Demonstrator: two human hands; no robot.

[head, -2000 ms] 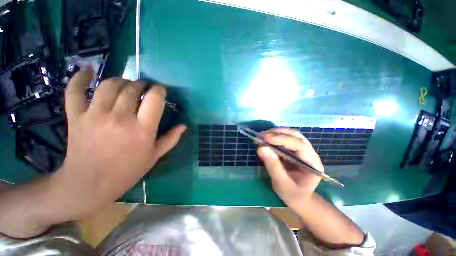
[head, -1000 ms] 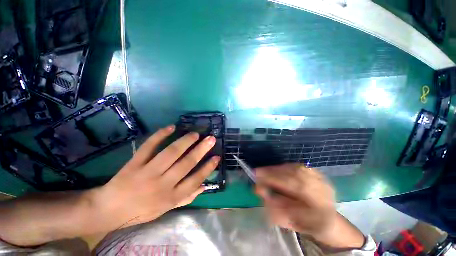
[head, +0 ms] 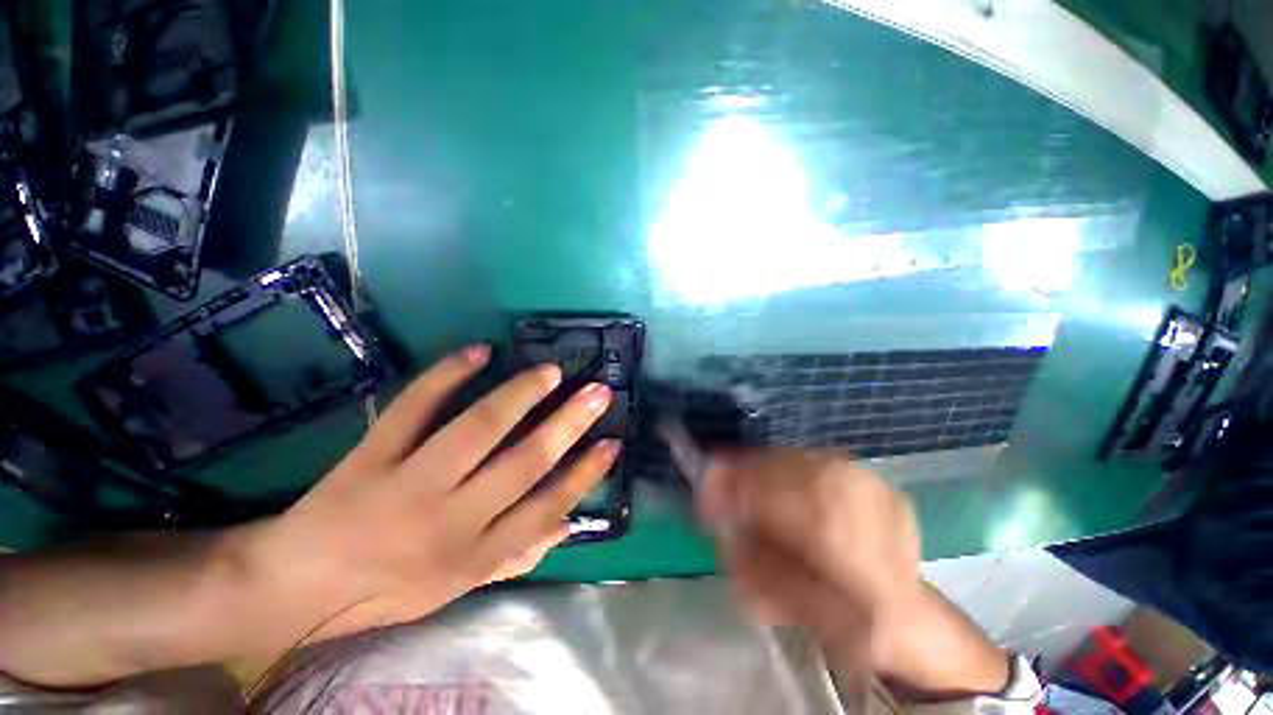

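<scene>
A black phone housing (head: 574, 344) lies upright on the green bench in front of me, a silver strip at its lower end. My left hand (head: 419, 489) rests over it, fingers spread across its middle, holding it down and hiding part of it. My right hand (head: 817, 538) is blurred, just right of the housing, closed on the tweezers (head: 681, 454). The tweezers' tips point up and left near the housing's right edge; whether they grip a pad cannot be told. The grid of black adhesive pads (head: 907, 398) lies flat to the right, its left part blurred and partly covered.
Loose black housings (head: 224, 366) overlap at the left. More housings (head: 1170, 384) stand at the far right beside a yellow mark. A white rail (head: 1075, 77) runs across the upper right. A pale seam (head: 344, 154) crosses the bench at left. A red object (head: 1113, 665) is at lower right.
My left hand has moved from the left pile to the bench centre, where the housing now lies under it. My right hand with the tweezers has moved down towards the front edge of the bench.
</scene>
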